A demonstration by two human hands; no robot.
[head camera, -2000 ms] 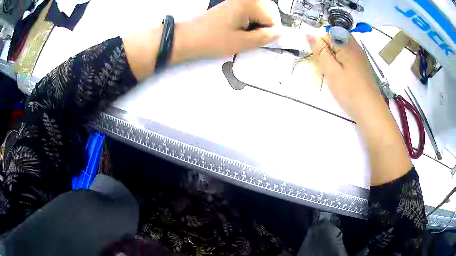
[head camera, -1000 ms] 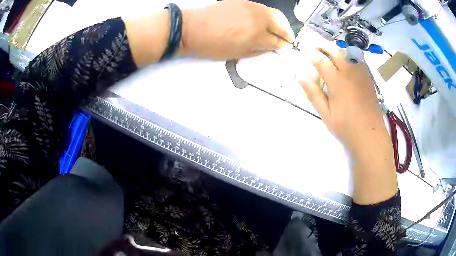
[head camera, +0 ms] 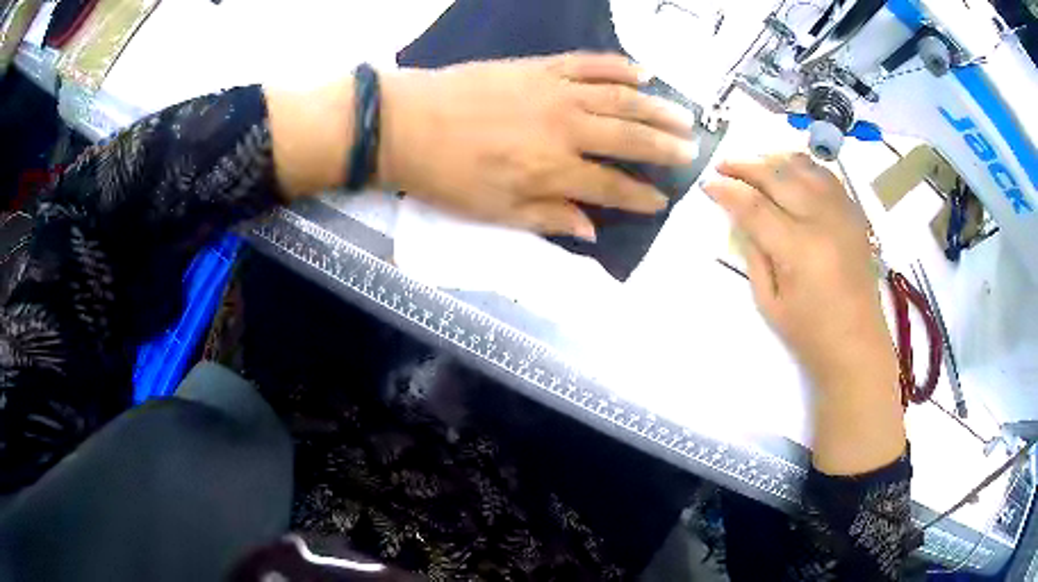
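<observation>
A black fabric panel (head camera: pixel 518 31) lies on the white machine table, its right edge close to the needle area (head camera: pixel 714 114). White fabric (head camera: pixel 455 252) shows below the panel's lower left side, hard to tell from the table. My left hand (head camera: pixel 546 148) lies flat on the black panel with its fingers spread, fingertips near the presser foot. My right hand (head camera: pixel 785 216) is just right of the panel's edge, fingers bent and thumb near the index finger; whether it pinches any cloth or thread cannot be made out.
The white sewing machine head marked JACK (head camera: pixel 985 159) stands upper right. Red-handled scissors (head camera: pixel 916 341) and a thin silver tool (head camera: pixel 952 341) lie right of my right hand. A ruler scale (head camera: pixel 501 341) runs along the table's front edge. A blue plastic object (head camera: pixel 188 318) is below left.
The black panel has come into view under my left hand, which has flattened and opened over it. Before, both hands were at white material by the needle. My right hand has shifted slightly.
</observation>
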